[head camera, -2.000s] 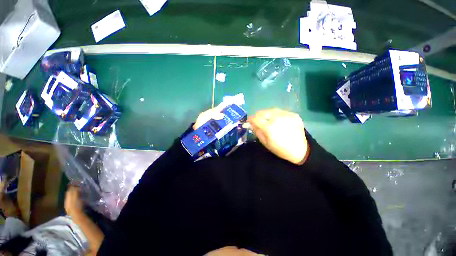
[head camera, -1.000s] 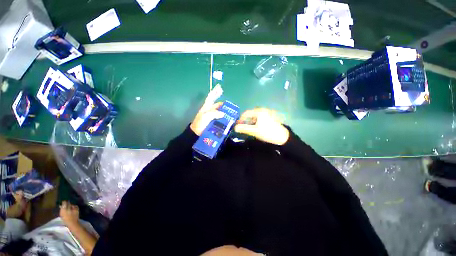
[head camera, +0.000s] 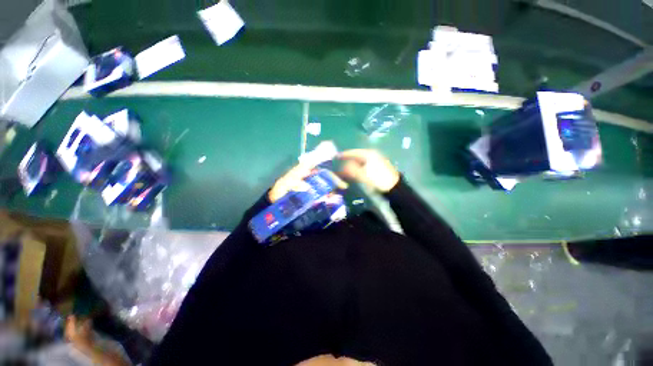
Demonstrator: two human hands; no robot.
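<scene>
My left hand [head camera: 292, 182] holds a dark blue printed retail box [head camera: 290, 212], tilted, close to my body. A small white piece [head camera: 320, 153] shows at its fingertips. My right hand [head camera: 368, 169] is at the box's upper right end, its fingers bent close to the white piece; it is blurred. A pale, thin strip [head camera: 385, 209] shows blurred below my right hand, and I cannot tell whether the hand grips it. The lower side of the box is partly hidden against my dark clothing.
A long box stack [head camera: 525, 140] lies at the right of the green bench. Several boxes [head camera: 93, 149] lie at left, with a white bin [head camera: 41, 63] behind. White carton blanks [head camera: 459, 61] and clear plastic [head camera: 386, 121] lie farther back. A blurred coworker's arm [head camera: 84, 338] is lower left.
The held box has turned from steep to a flatter slant. My right hand has risen towards the white piece. The pale strip shows below it now. The view has shifted, and a dark shape reaches in at right.
</scene>
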